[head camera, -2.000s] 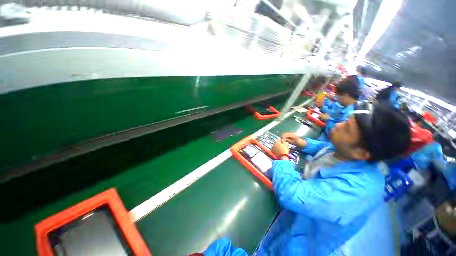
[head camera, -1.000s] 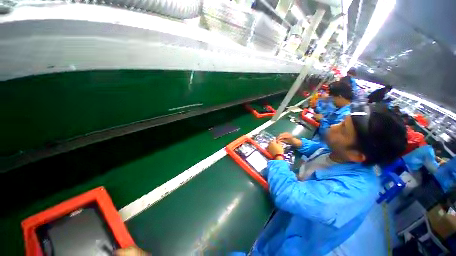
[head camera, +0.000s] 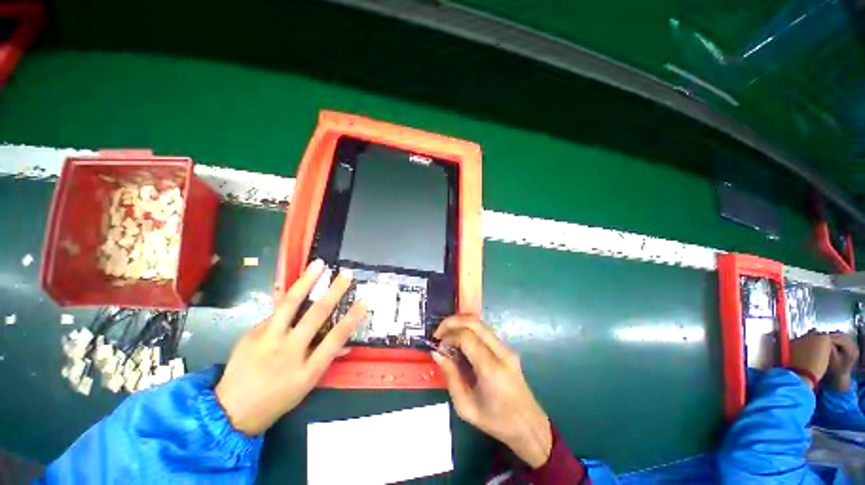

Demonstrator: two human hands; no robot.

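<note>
An open tablet unit [head camera: 396, 213] with a large grey rectangle lies inside a red-orange fixture [head camera: 469, 227]. Its exposed circuit board [head camera: 403, 308] is at the near end. My left hand [head camera: 275, 365] rests on the board's left part with fingers spread, hiding some of it. My right hand [head camera: 493, 384] is at the near right corner, fingertips pinched on a small thin dark item, apparently tweezers [head camera: 450, 354], mostly hidden by the fingers. A white sheet [head camera: 379, 447] lies in front of the fixture.
Left of the fixture is a red bin [head camera: 71, 232] of cream pieces. Black leads with cream ends [head camera: 123, 360] lie below it. At right, another worker's hands [head camera: 818, 355] are beside a second red-orange fixture [head camera: 730, 332]. A dark panel [head camera: 747, 208] lies behind.
The view has swung from the neighbouring worker down to my own fixture. Both my hands now show on the tablet; a second ago only part of one hand showed at the bottom edge.
</note>
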